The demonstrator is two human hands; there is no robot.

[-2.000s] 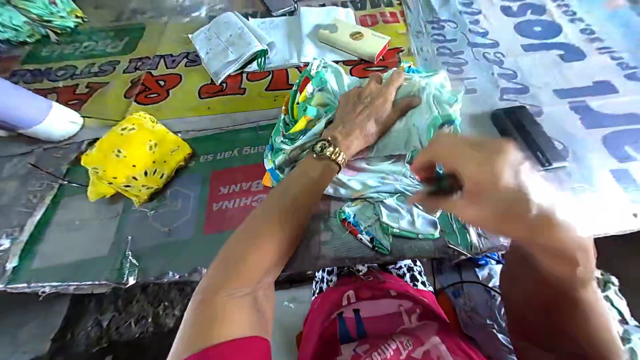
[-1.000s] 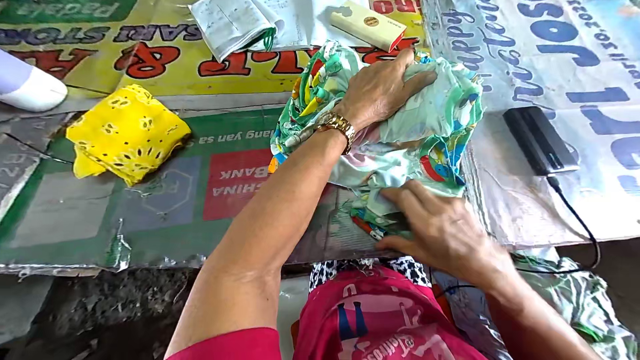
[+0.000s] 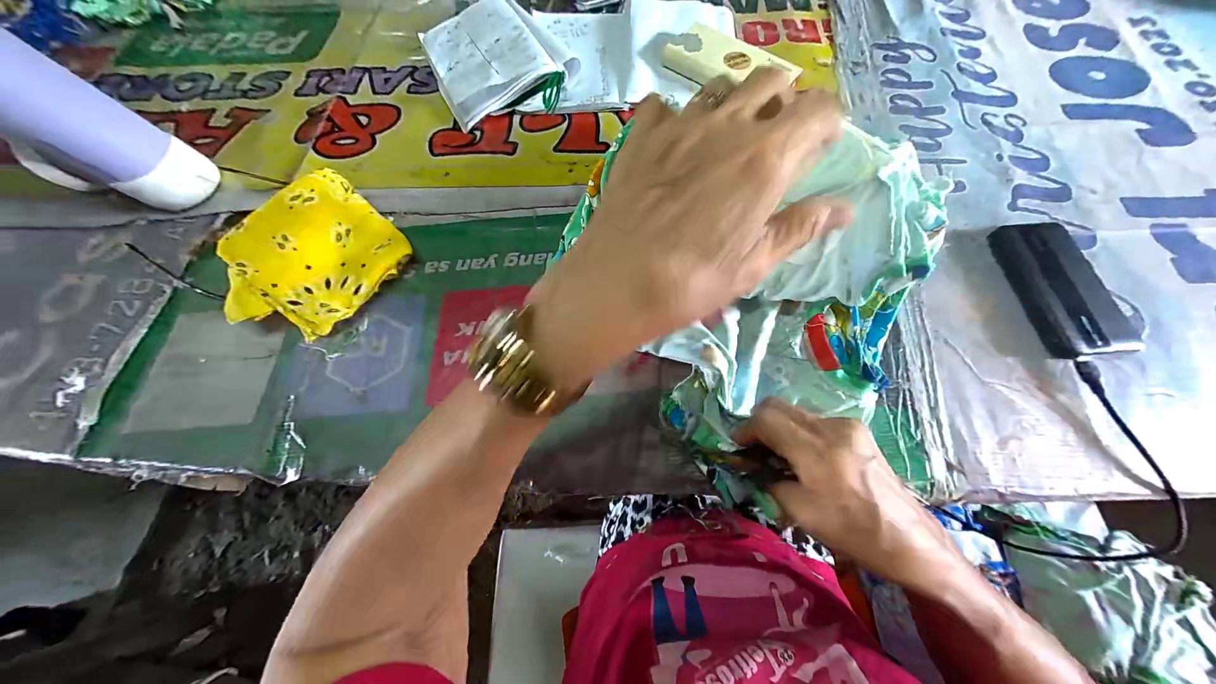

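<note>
A crumpled light-green cloth garment with a multicoloured patterned edge lies on the banner-covered table, its near end hanging over the front edge. My left hand, with a gold watch at the wrist, is over the cloth's upper left part, blurred, its fingers spread; whether it touches the cloth is unclear. At the cloth's near end, my right hand is closed around a small dark tool, whose kind I cannot tell, against a bunched patterned edge.
A folded yellow patterned cloth lies left, near a lavender and white object. Behind are an open notebook and a cream-coloured case. A black power bank with a cable lies right. More cloth is below the table's edge.
My left hand, flat on the cloth before, now appears raised and blurred. My right hand has moved down to the cloth's near end since the oldest frame, where it was blurred above the cloth.
</note>
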